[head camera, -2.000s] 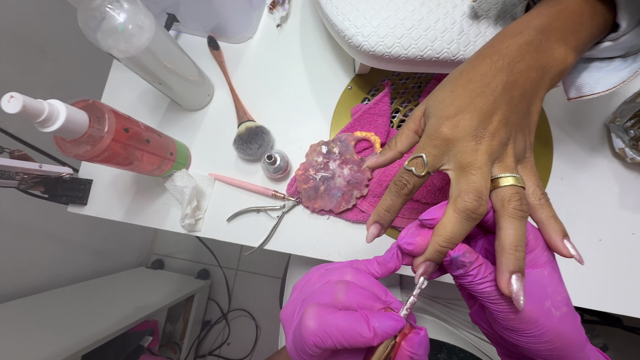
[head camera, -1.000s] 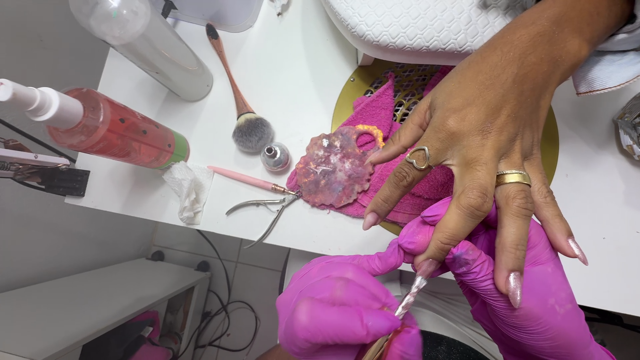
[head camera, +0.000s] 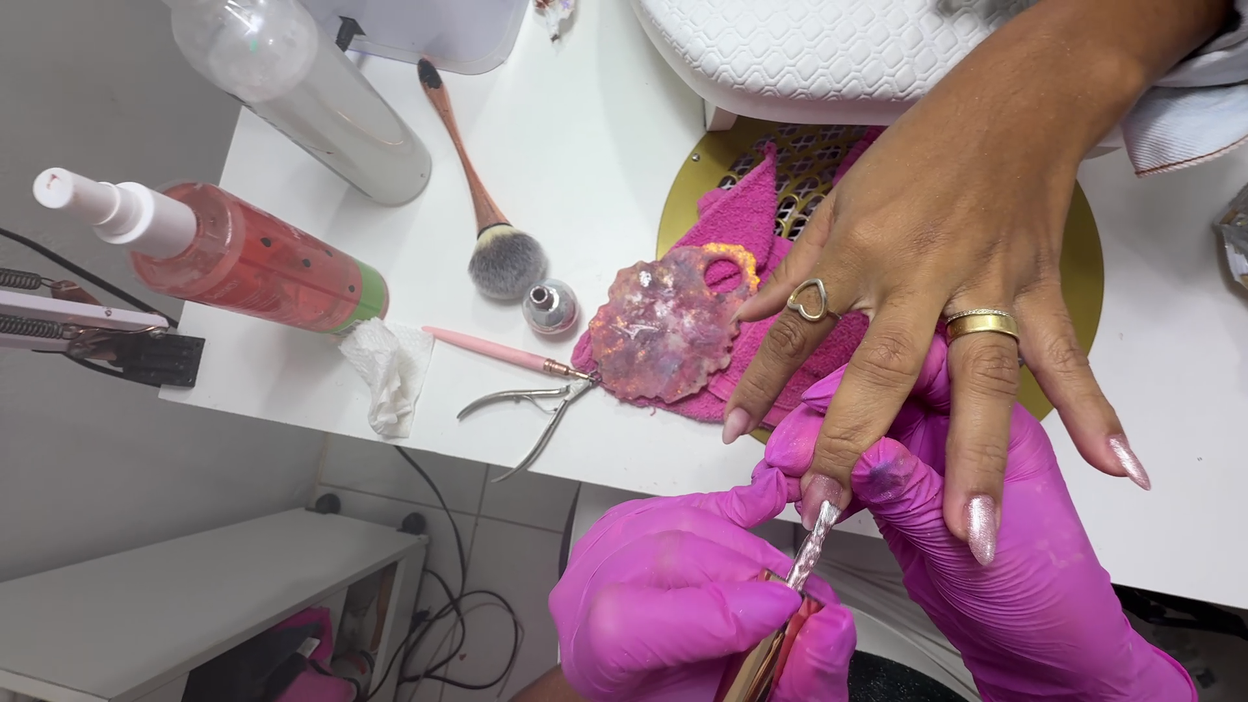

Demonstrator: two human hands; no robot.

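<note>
Both my hands wear pink gloves. My left hand [head camera: 702, 595] grips a brush [head camera: 811, 551] with silvery bristles and a gold-and-red handle. Its bristles touch the middle fingernail [head camera: 822, 495] of another person's hand [head camera: 936, 234], which is spread palm down. My right hand [head camera: 1004, 546] reaches under that hand and holds the middle finger between thumb and fingers. The other person wears a heart-shaped ring [head camera: 807, 300] and a gold band [head camera: 981, 324]. Their ring and little fingernails are shiny pink; the index fingernail looks plain pink. The lower end of my brush is partly hidden.
Left of the hands, a marbled disc [head camera: 663, 331] rests on a pink towel [head camera: 717, 229]. Beside it are cuticle nippers [head camera: 546, 405], a pink pen-like tool [head camera: 497, 349], a small bottle [head camera: 551, 308] and a fluffy brush [head camera: 505, 261]. Farther left lie a red spray bottle [head camera: 283, 258] and crumpled tissue [head camera: 385, 375].
</note>
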